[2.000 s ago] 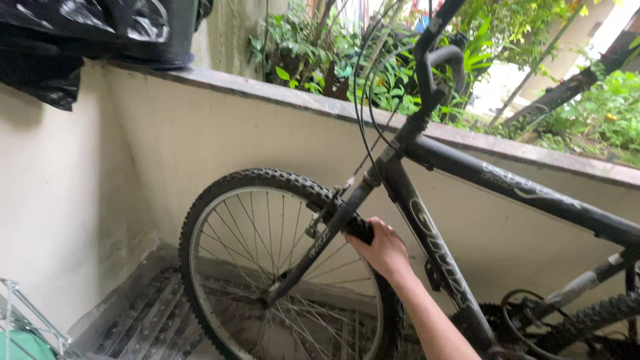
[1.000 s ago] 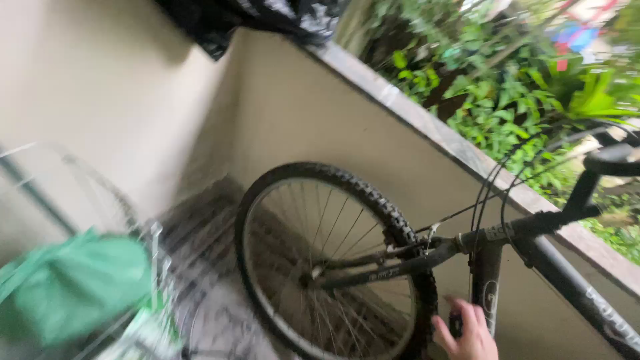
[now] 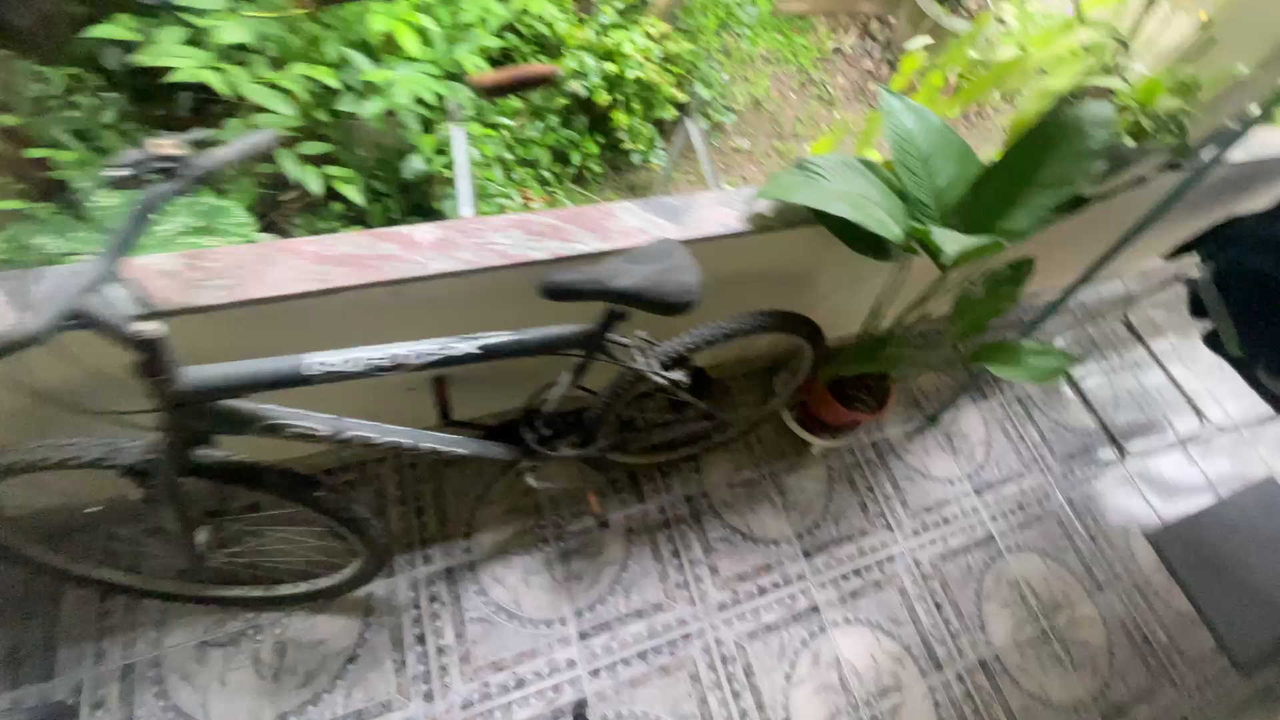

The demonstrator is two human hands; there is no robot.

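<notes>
Neither of my hands shows in the head view now. A dark mountain bicycle (image 3: 400, 355) stands along a low wall, its front wheel (image 3: 200, 530) at the left and its rear wheel (image 3: 720, 385) near the middle. The black saddle (image 3: 630, 278) is just below the wall's top edge. At the upper left, the handlebar (image 3: 130, 220) is blurred. The whole picture is somewhat smeared, so small parts of the bicycle cannot be made out.
The low wall has a reddish stone ledge (image 3: 440, 245), with green shrubs (image 3: 350, 100) behind it. A leafy plant in a reddish pot (image 3: 845, 405) stands beyond the rear wheel. Patterned tiles (image 3: 700, 600) cover the floor; a dark mat (image 3: 1230, 570) lies at the right.
The view has swung far to the right. A hand was at the front tyre two seconds ago and near the bicycle frame one second ago; it is out of view now.
</notes>
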